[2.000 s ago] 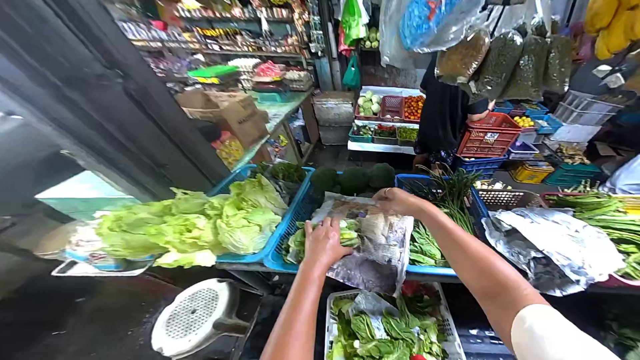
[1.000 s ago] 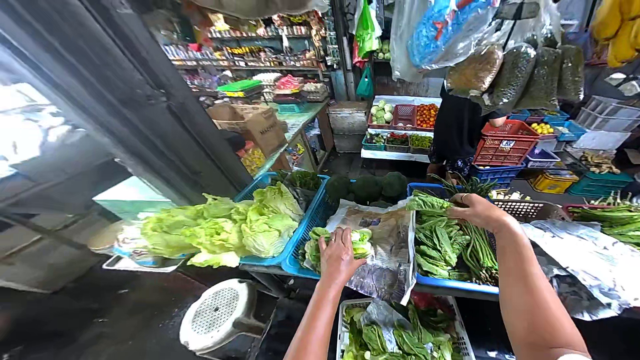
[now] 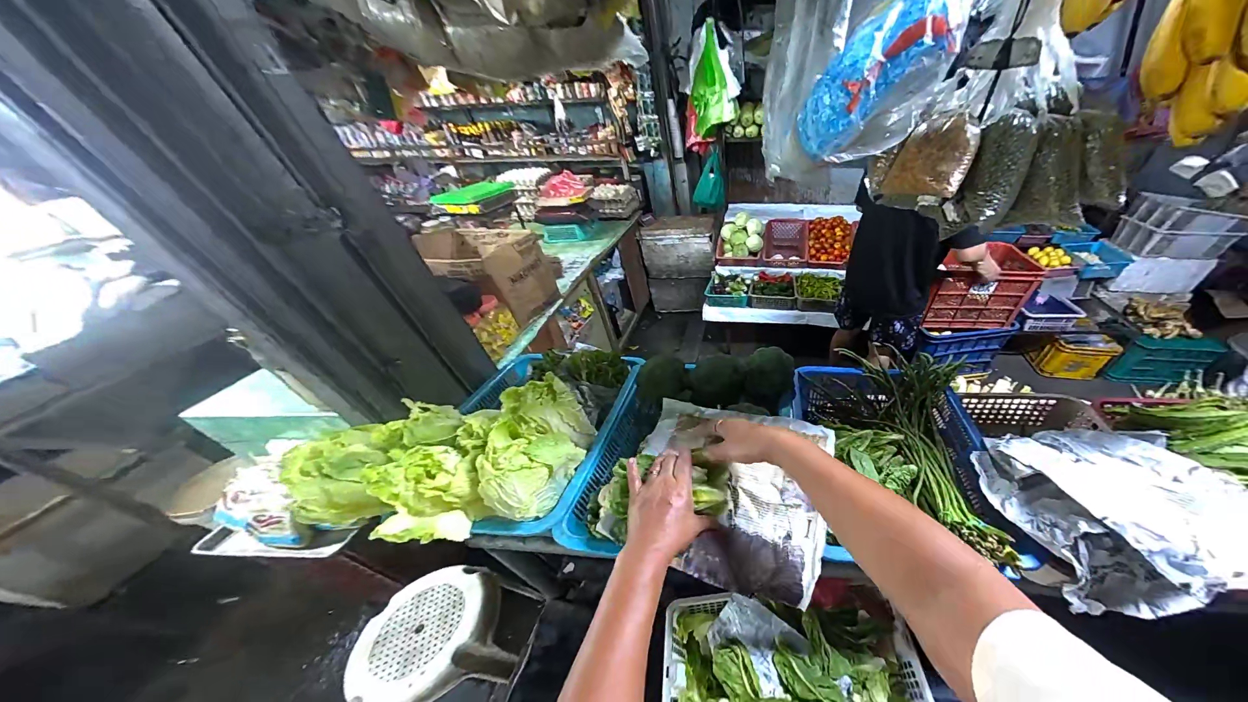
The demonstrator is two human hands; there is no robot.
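Observation:
My left hand (image 3: 665, 507) rests with spread fingers on a bunch of leafy greens (image 3: 710, 490) in a blue plastic basket (image 3: 575, 507). Close to its fingertips, my right hand (image 3: 736, 439) reaches in from the right over the same greens and the edge of a newspaper sheet (image 3: 775, 497); whether it grips anything is hidden. Behind the hands lie dark green round vegetables (image 3: 717, 378). Heads of lettuce (image 3: 531, 458) are heaped to the left. Long-stemmed greens (image 3: 926, 458) fill the basket on the right.
Below stands a white basket (image 3: 673, 648) of leafy greens. A white plastic stool (image 3: 421, 624) is at lower left, beside a metal post (image 3: 322, 195). Crumpled foil-like sheets (image 3: 1121, 507) lie at right. Bags (image 3: 1024, 166) hang overhead. Further back, a person (image 3: 882, 263) touches a red crate (image 3: 985, 288).
My right hand has moved left from the leafy greens in the right basket to beside my left hand. My left hand stays at the bunch in the middle basket.

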